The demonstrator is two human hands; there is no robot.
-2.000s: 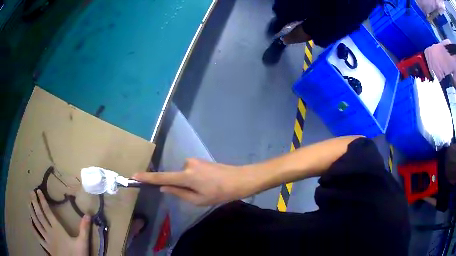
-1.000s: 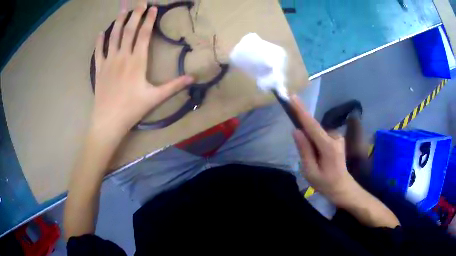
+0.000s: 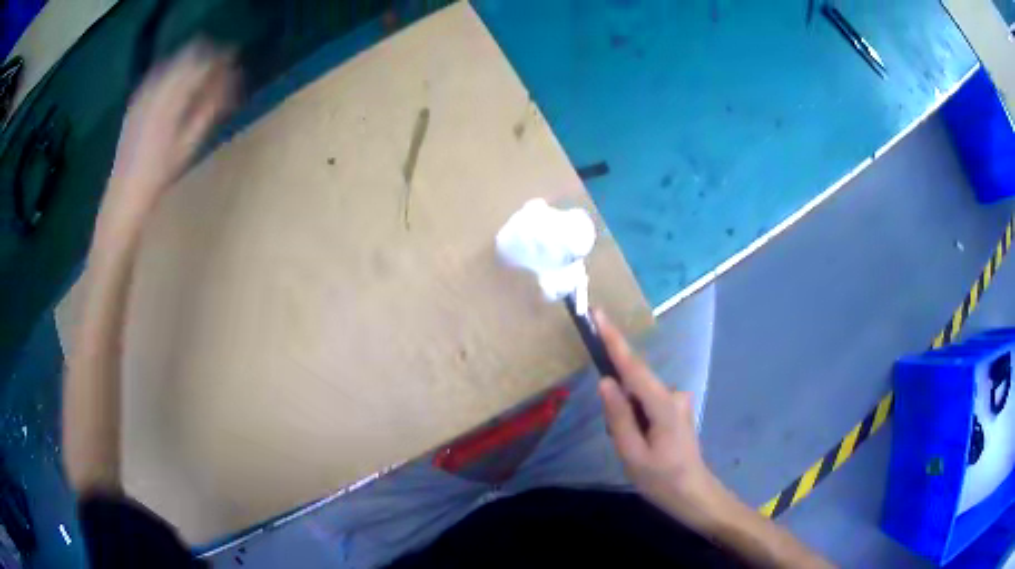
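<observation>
My right hand (image 3: 657,428) is shut on the black grip of a padded hammer, whose white wrapped head (image 3: 545,245) is over the right part of the cardboard work sheet (image 3: 323,289). My left hand (image 3: 184,106) is blurred at the far left, beyond the sheet's back edge. A dark shape shows just above it, but I cannot tell whether the hand holds it. The sheet bears a dark worn streak and no headphone frame.
A dark headphone frame (image 3: 42,172) lies at the far left. A slim dark tool (image 3: 855,39) lies on the green-blue bench mat (image 3: 712,133) at the back right. A dark strip (image 3: 594,170) is beside the cardboard. A blue bin (image 3: 929,456) stands on the floor at right.
My left hand has moved off the cardboard to the far left. The headphone frame that lay under it is gone from the sheet. My right hand still holds the hammer, now slightly lower in view.
</observation>
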